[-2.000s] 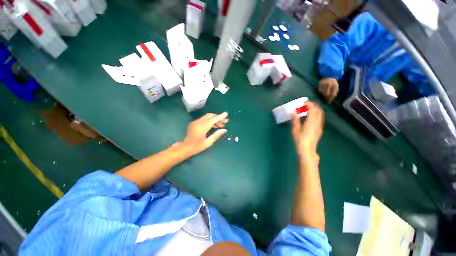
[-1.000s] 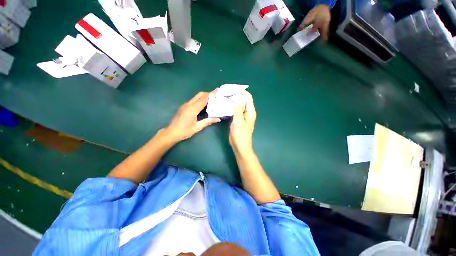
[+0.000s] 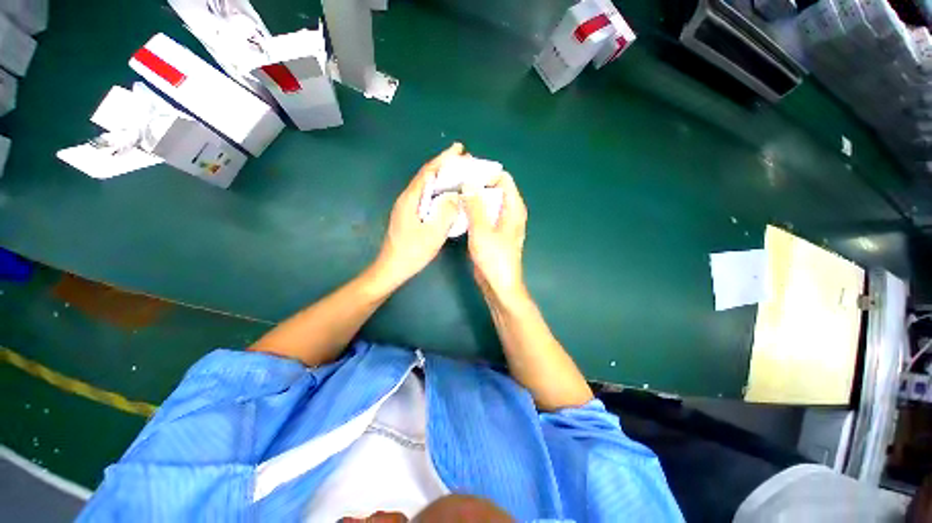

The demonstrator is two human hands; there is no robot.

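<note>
A small white carton [image 3: 484,176] is held over the green bench in front of me. Its end faces me, with a white flap at the top. My left hand [image 3: 416,220] grips its left side and my right hand [image 3: 498,230] its right side. Both thumbs press at the near end, with the thumb tips close together. The fingers hide most of the carton's sides, and what is inside it cannot be told.
Opened white cartons [image 3: 191,149] with flaps hanging out lie at upper left beside a metal shelf post [image 3: 353,46]. Two red-banded cartons [image 3: 572,46] stand at upper right. A dark-edged metal box [image 3: 741,46], a paper slip [image 3: 737,279] and a cream folder [image 3: 804,317] are at right.
My right hand has brought a carton from the right to my left hand. Since one second ago, both thumbs have moved onto its end. The other person's hand has left the view at upper right.
</note>
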